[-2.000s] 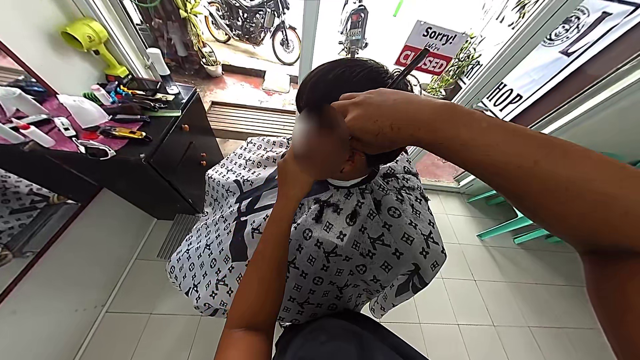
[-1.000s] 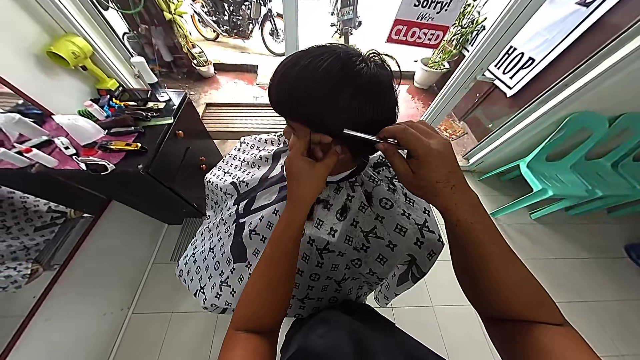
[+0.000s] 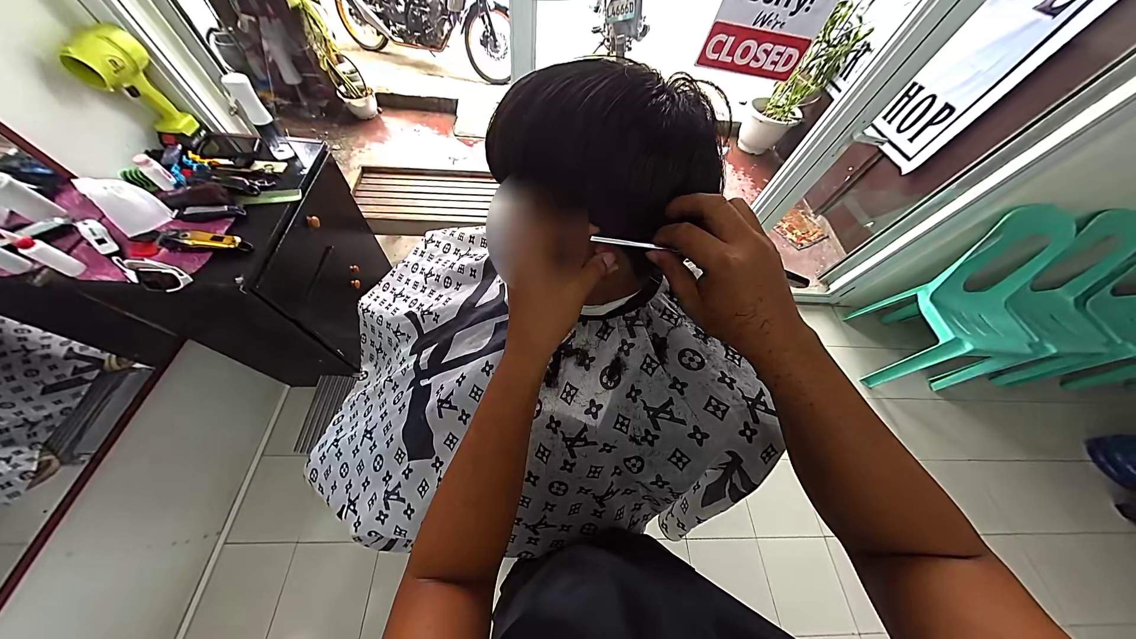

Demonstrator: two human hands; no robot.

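Note:
A seated person's dark-haired head (image 3: 612,142) is in front of me, above a white patterned barber's cape (image 3: 568,444) with cut hair on it. My right hand (image 3: 719,266) grips a thin metal straight razor (image 3: 621,242) by its rear part; the dark end of its handle shows beyond my wrist. The razor's front end lies by the side of the head, close to the ear area. My left hand (image 3: 555,275) rests against the side of the head, thumb near the razor's tip; its other fingers are partly blurred.
At left, a black cabinet (image 3: 293,257) bears clippers (image 3: 204,240), combs and bottles. A yellow-green blower (image 3: 124,75) is beside the wall. Stacked green plastic chairs (image 3: 1003,293) stand at right. A slatted wooden step (image 3: 426,195) and a glass door frame lie beyond the person.
My right hand has come down from the top of the head to its side, behind the ear area. The view has shifted, bringing the chairs further into sight.

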